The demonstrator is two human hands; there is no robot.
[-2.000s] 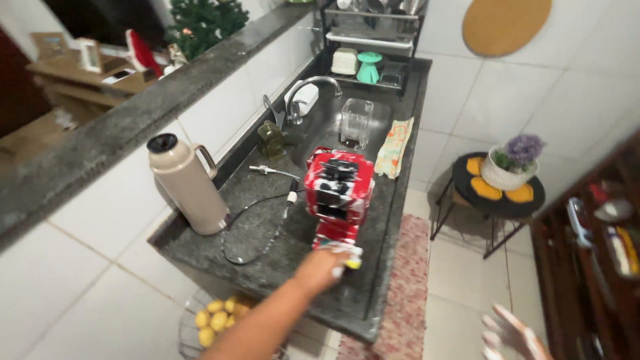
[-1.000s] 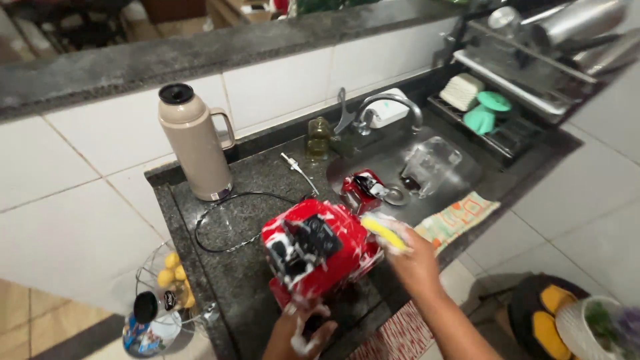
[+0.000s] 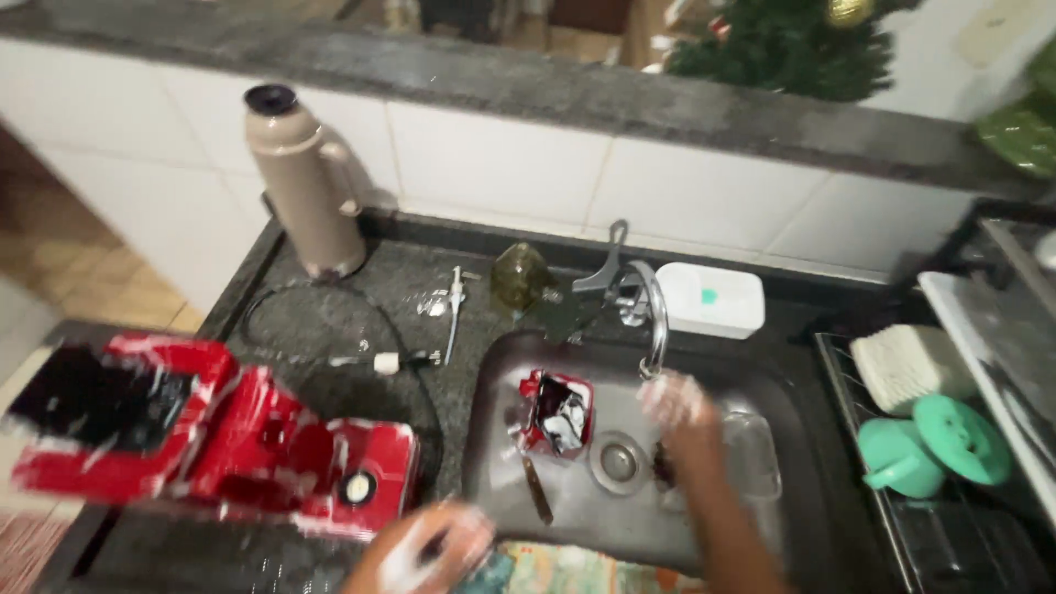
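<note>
My right hand (image 3: 681,404), with suds on it, is at the spout of the chrome faucet (image 3: 656,318), above the sink; its fingers are blurred. My left hand (image 3: 437,544), also soapy, is near the counter's front edge, between the red appliance and the patterned cloth (image 3: 577,569); what it may hold is unclear. The red appliance (image 3: 272,445), soapy, lies on the counter at the left. In the sink (image 3: 660,528) are a small red part (image 3: 561,412) with a black inside, a brown-handled utensil (image 3: 538,491) and a clear container (image 3: 752,454).
A beige thermos (image 3: 305,190) stands at the back left, near a looped black cord (image 3: 379,305). A pump dispenser top (image 3: 456,301), an olive-green bottle (image 3: 520,276) and a white container (image 3: 711,299) are behind the sink. A dish rack (image 3: 862,445) holds green items (image 3: 961,437) at the right.
My right hand has left the red appliance, where it held a yellow sponge, and moved to the faucet. My left hand is no longer at the appliance. The view has shifted.
</note>
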